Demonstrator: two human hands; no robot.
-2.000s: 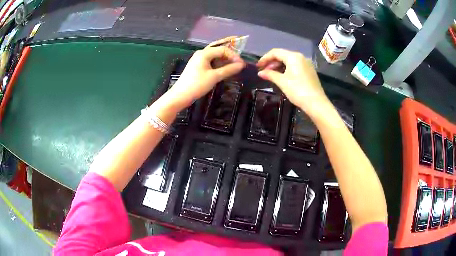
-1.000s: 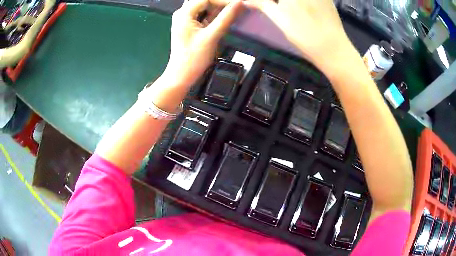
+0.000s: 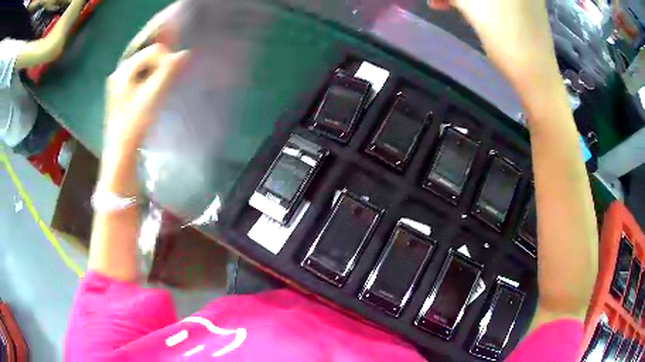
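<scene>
My left hand [image 3: 138, 88] is raised at the left, its fingers pinching a large, clear, greyish plastic sheet or bag [image 3: 201, 120], blurred, hanging over the green bench. My right hand [image 3: 506, 28] is at the top edge, partly cut off; whether it holds anything cannot be seen. The black foam tray [image 3: 322, 166] lies below and between my arms, with two rows of black phones, such as one front-left phone [image 3: 343, 237]. White paper labels show beside some phones, one at the tray's left end [image 3: 278, 228]. My right forearm hides part of the tray's right end.
The green bench [image 3: 290, 42] extends behind the tray. A pale purple sheet [image 3: 438, 49] lies on the dark shelf. A red-orange tray [image 3: 609, 244] with phones stands at right. Another person's arm [image 3: 53, 46] is at upper left. A brown box [image 3: 78, 191] is below left.
My hands have moved apart, the left one leftwards with the clear plastic now spread out, the right one to the upper right. The view has shifted, putting the tray lower right.
</scene>
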